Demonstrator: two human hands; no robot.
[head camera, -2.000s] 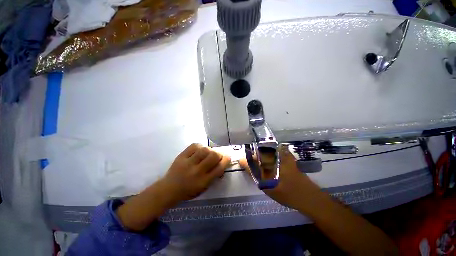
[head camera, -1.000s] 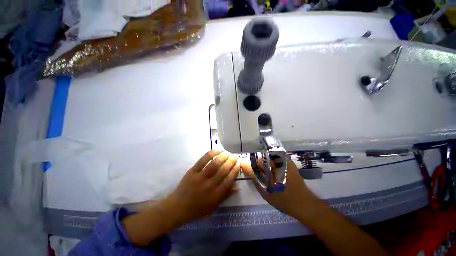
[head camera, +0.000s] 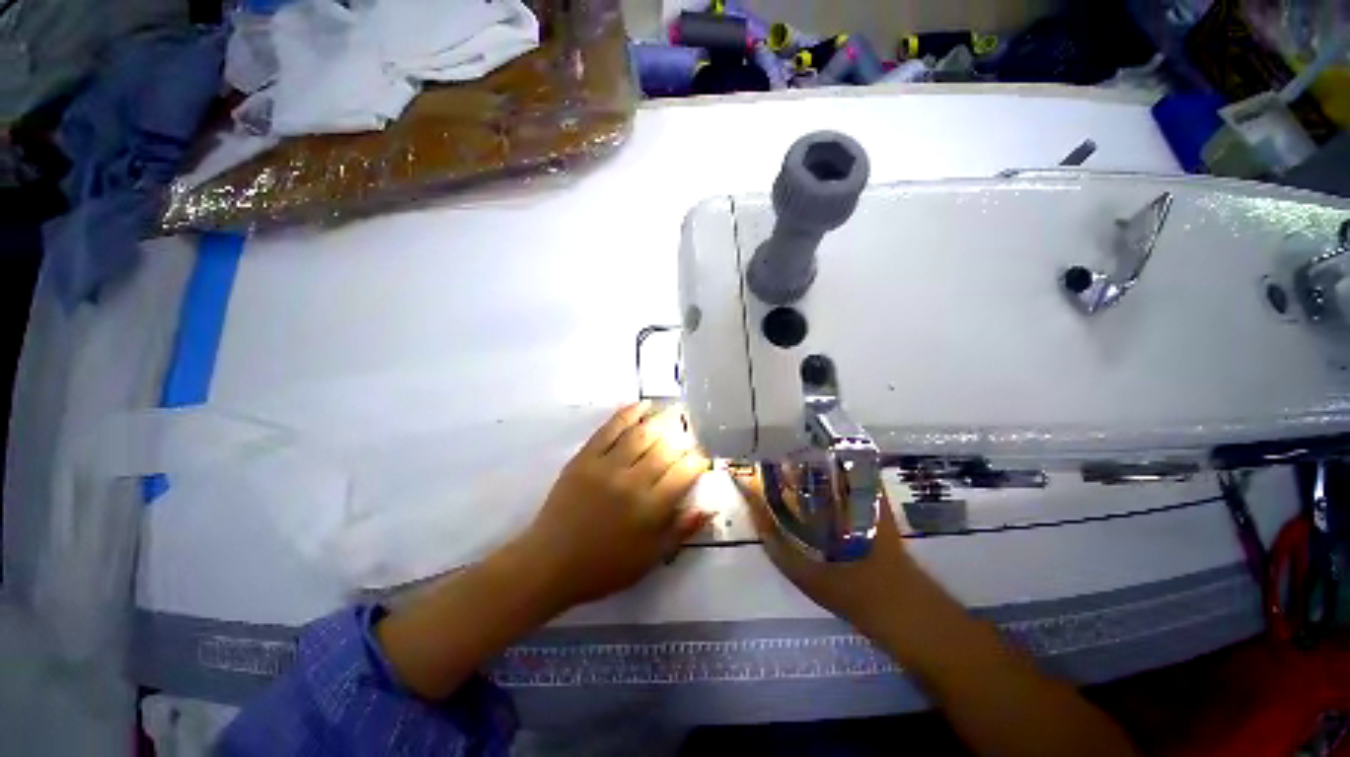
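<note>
The white sewing machine head (head camera: 948, 326) lies across the right half of the view. My left hand (head camera: 629, 488) rests palm down beside the lit needle area, fingertips at the needle plate (head camera: 726, 510). My right hand (head camera: 837, 555) is on the other side of the needle area, partly hidden behind the shiny take-up lever guard (head camera: 829, 496). The light is glaring between the hands, and any small fabric under the fingers cannot be made out. White strips (head camera: 281, 473) lie flat on the table left of my left hand.
A brown plastic-wrapped package (head camera: 430, 126) with white cloth (head camera: 370, 52) is at the back left. Blue tape (head camera: 205, 318) is at the left. A grey measuring strip (head camera: 711, 658) runs along the front edge. Red-handled scissors (head camera: 1293, 569) are at the right edge. Thread cones (head camera: 711, 33) stand behind.
The view has shifted, so the machine and table appear lower and further right. My left hand was by the needle area with bent fingers and now lies flatter. My right hand stays behind the guard.
</note>
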